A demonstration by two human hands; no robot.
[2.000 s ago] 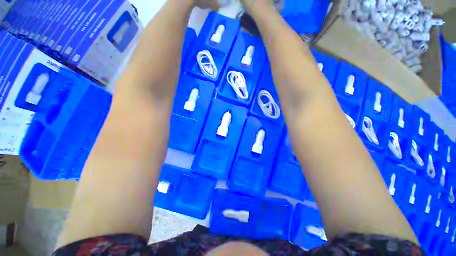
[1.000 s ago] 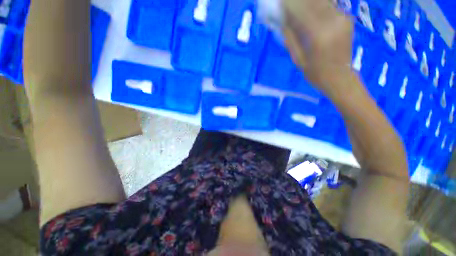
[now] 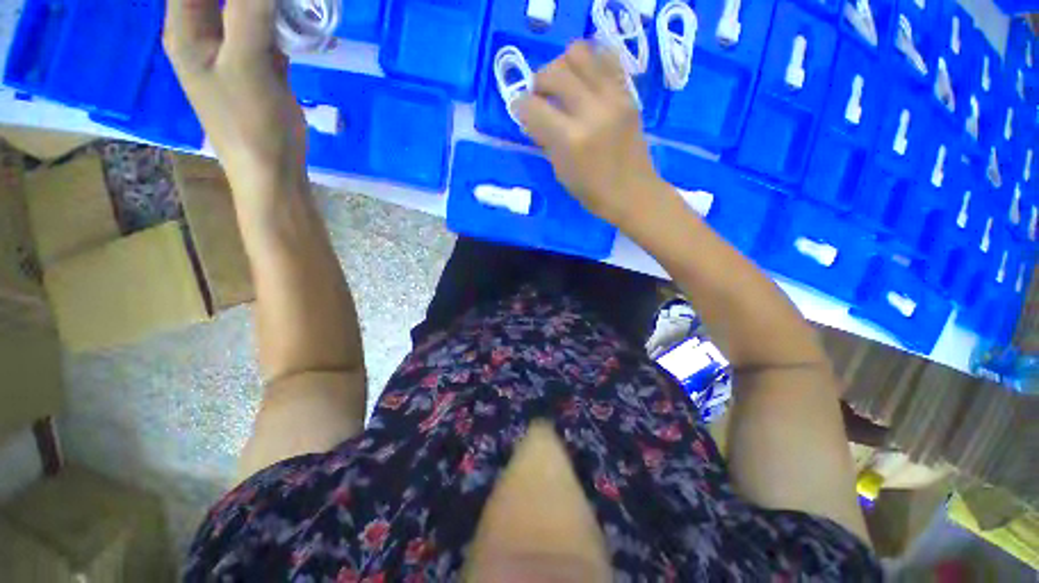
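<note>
Blue blister trays [image 3: 416,137] lie in rows, several with a white car charger [image 3: 501,197] in one recess. My left hand [image 3: 234,85] is at the top left, its fingers partly cut off by the edge, around a bunch of coiled white cable [image 3: 308,21]. My right hand [image 3: 592,137] is over a tray left of the middle, fingertips closed on the lower end of a coiled white cable [image 3: 513,74] at its recess. More coiled cables [image 3: 677,43] show just beyond my right hand.
The white table edge [image 3: 387,194] runs across in front of my body. Open brown cartons [image 3: 125,285] stand on the speckled floor at the left. Blue-and-white packaging [image 3: 695,362] is below the table by my lap. A light-blue bottle [image 3: 1003,367] lies at the right end.
The view has shifted towards the right of the table. My left hand has come into view with cable. My right hand is now lower, at a tray nearer the table edge. More coiled cables show in the trays.
</note>
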